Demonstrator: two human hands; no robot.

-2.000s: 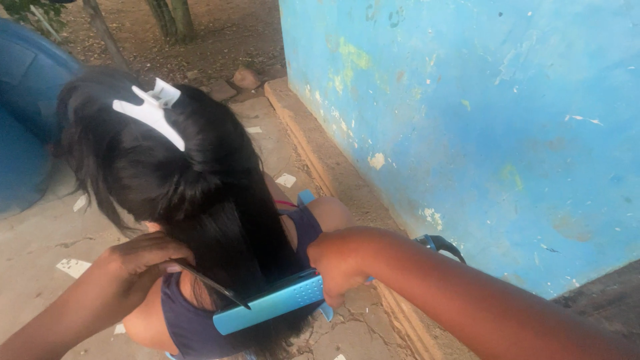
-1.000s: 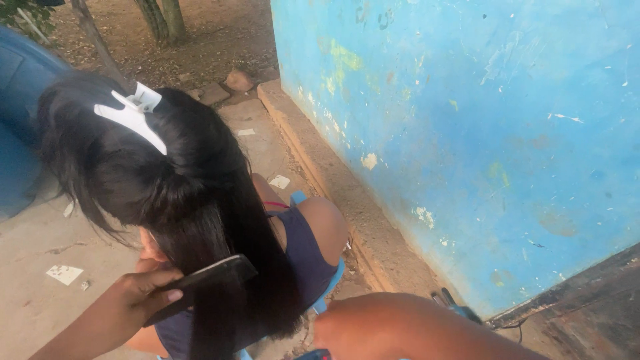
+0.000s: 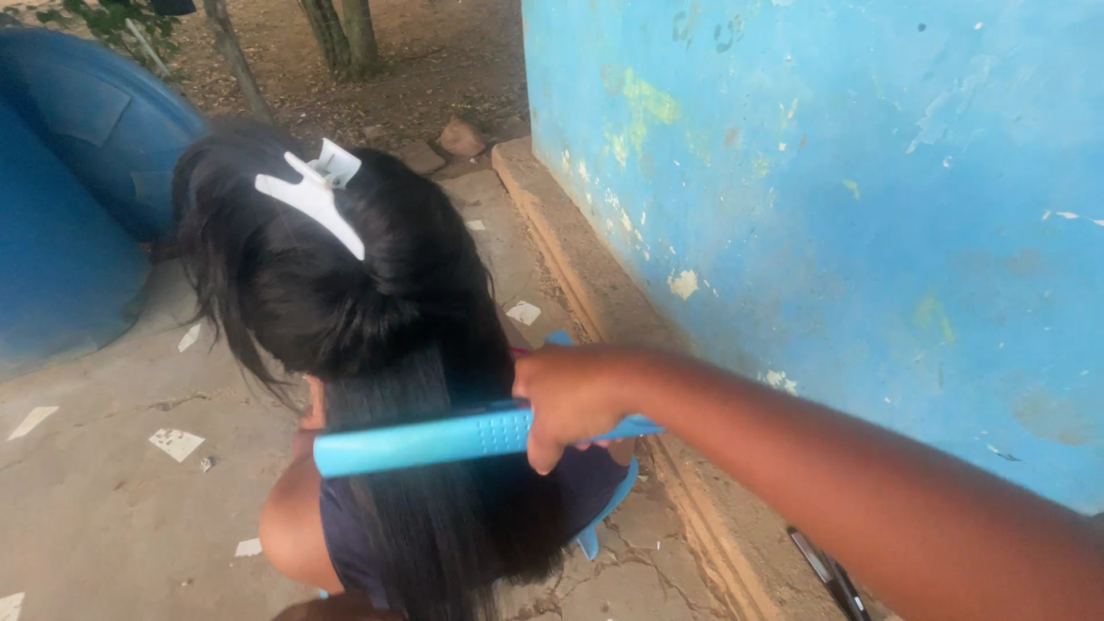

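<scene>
My right hand (image 3: 569,401) holds a light blue hair straightener (image 3: 423,442) by its handle end. The straightener lies across a section of long black hair (image 3: 397,388) below the nape of a seated person, whose back is to me. Whether its plates are pressed together is hidden. A white plastic hair clip (image 3: 315,203) sits on top of the head and holds the upper hair. Only a strip of my left hand (image 3: 341,608) shows at the bottom edge, near the hair ends; its fingers and anything in them are out of sight.
A light blue painted wall (image 3: 819,216) with a raised concrete ledge (image 3: 604,293) runs along the right. A dark elongated tool (image 3: 828,573) lies at the lower right, beyond my forearm. Large blue barrels (image 3: 60,233) stand at the left. The seat's blue edge (image 3: 617,504) shows beneath the person.
The straightener and my right hand have come up from the bottom edge onto the hair. My left hand, which held a dark comb against the hair, has dropped low; the comb is out of sight.
</scene>
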